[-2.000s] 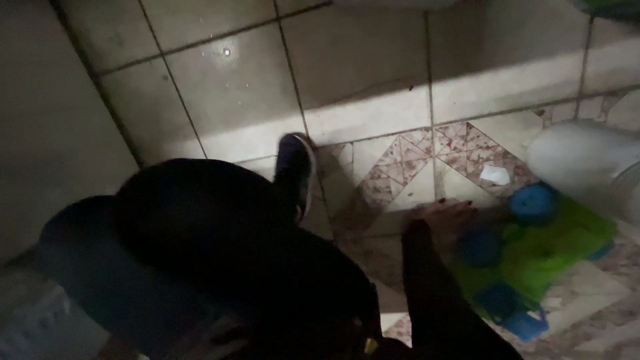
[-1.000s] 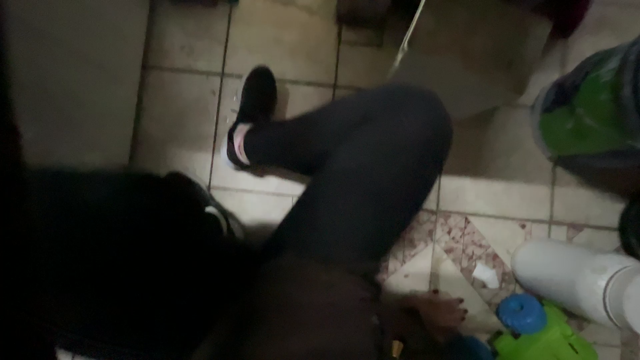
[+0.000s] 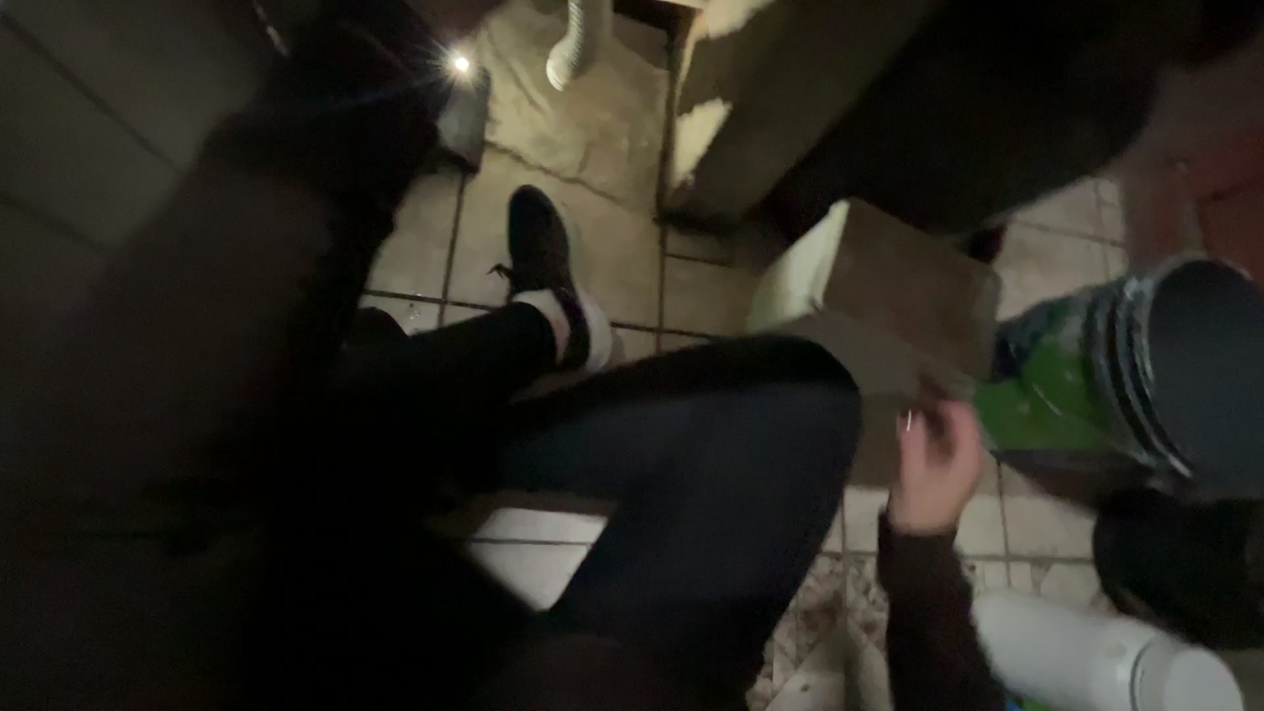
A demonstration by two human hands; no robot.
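My right hand [image 3: 936,469] is raised at the near lower edge of a box-like block [image 3: 908,286], its fingers bent toward it. Blur hides whether the fingers grip the block or only touch it. In the upper left my left arm stretches forward, its dark sleeve ending near a bright small light [image 3: 460,65] on a dark grey object [image 3: 464,118]. My left hand is lost in shadow there, so its hold on that object cannot be made out. My bent leg in dark trousers [image 3: 681,425] lies between the arms, with a dark sneaker [image 3: 538,237] on the tiled floor.
A green and dark bucket [image 3: 1066,365] lies on its side right of the block. A white cylindrical container [image 3: 1076,652] lies at the lower right. A ribbed pale hose [image 3: 568,59] hangs at the top, beside a dark slanted panel [image 3: 780,118]. Tiles [image 3: 612,247] cover the floor.
My right hand has lifted from the patterned floor tiles and moved up to the block. The light at the upper left has come into view. The view has shifted considerably.
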